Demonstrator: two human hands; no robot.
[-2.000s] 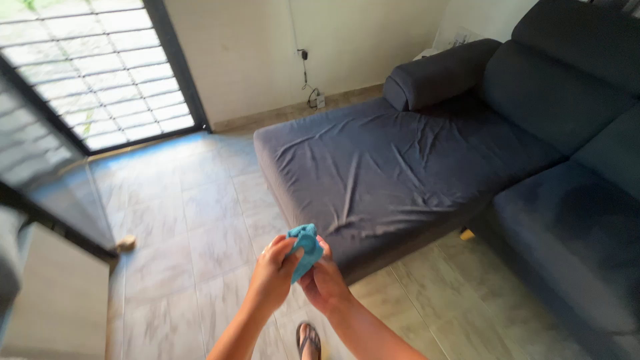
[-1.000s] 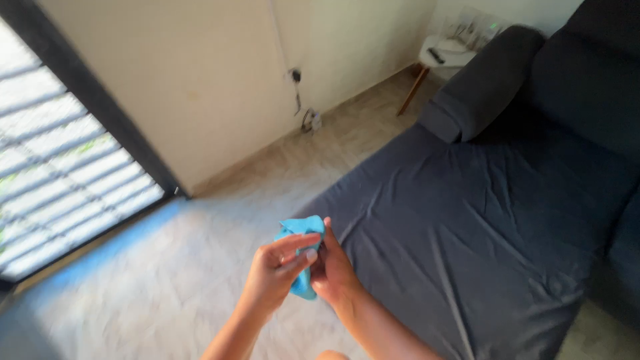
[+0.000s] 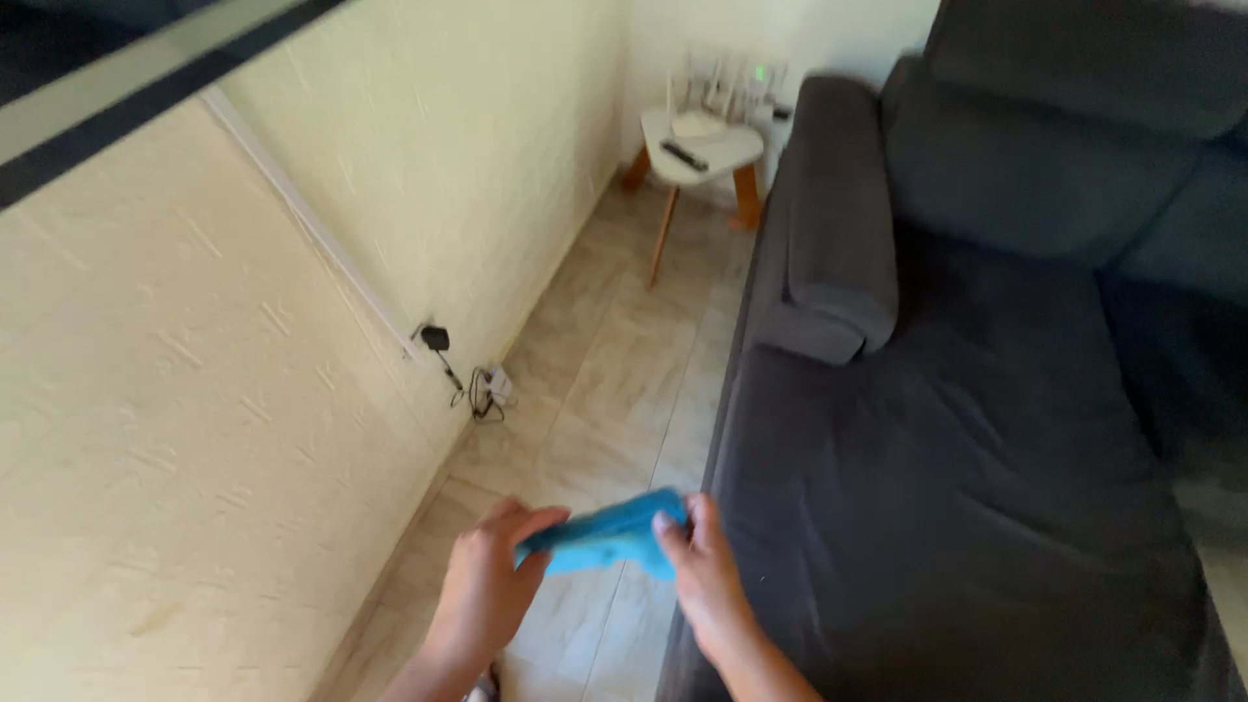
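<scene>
A blue cloth (image 3: 614,536) is stretched between my two hands, low in the middle of the head view. My left hand (image 3: 492,570) grips its left end between thumb and fingers. Its right end is held by my right hand (image 3: 704,565), thumb on top. Part of the cloth hangs below the line between the hands. Both hands are above the tiled floor, with my right hand near the side of the dark sofa (image 3: 926,526).
A small white side table (image 3: 717,151) with wooden legs stands in the far corner, bearing a remote control (image 3: 683,156) and a device with antennas. A black plug adapter (image 3: 435,338) and a bundle of cables (image 3: 480,395) are by the left wall. The sofa armrest (image 3: 843,214) rises at right.
The cloth was bunched between my close hands; now they are farther apart and it is stretched between them. The view has moved toward the corner with the side table.
</scene>
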